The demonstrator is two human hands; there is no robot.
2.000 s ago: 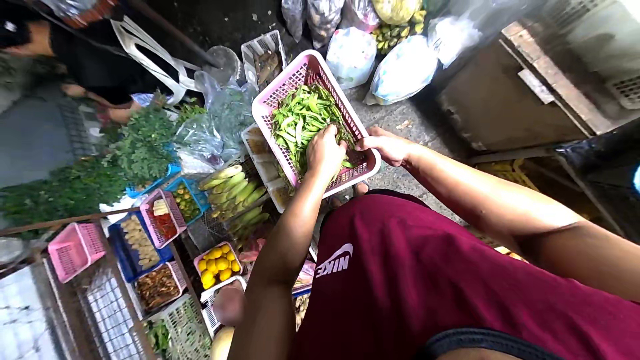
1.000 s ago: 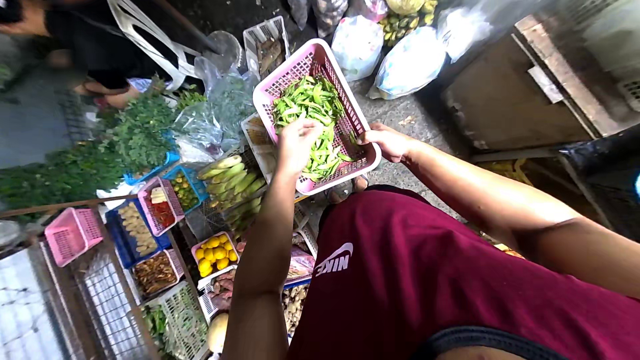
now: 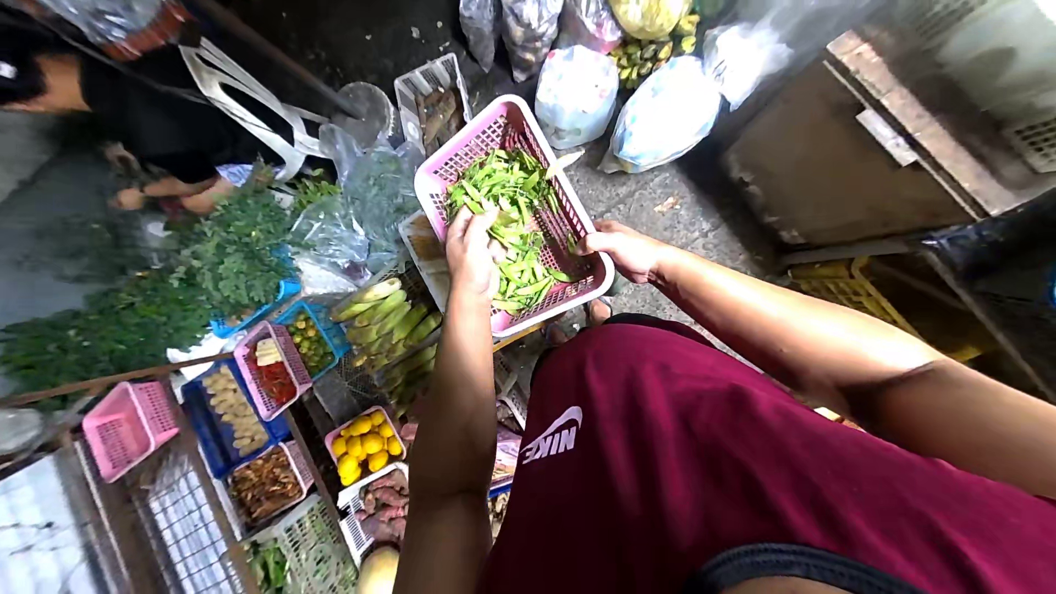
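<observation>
A pink perforated plastic basket (image 3: pixel 528 318), tilted in view, holds a loose heap of flat green pods (image 3: pixel 507 186), with part of its mesh bottom showing. My right hand (image 3: pixel 623 247) grips the basket's near right corner, thumb over the rim and fingers hidden beneath. Over the basket's left side, my left hand (image 3: pixel 474 247) touches the pods with bent fingers; whether it pinches one is hidden. A pale, slender piece (image 3: pixel 565 162) lies at the basket's upper right rim.
Knotted plastic bags (image 3: pixel 577 95) stand beyond the basket. Corn ears (image 3: pixel 388 318), a basket of yellow fruit (image 3: pixel 367 445) and leafy greens (image 3: pixel 239 247) lie left. A person in black (image 3: pixel 157 124) is at upper left. A large brown box (image 3: pixel 850 157) stands right.
My left hand has moved left from the middle of the pods to the basket's left side. The pods have shifted, baring more of the bottom. My right hand keeps its hold on the corner.
</observation>
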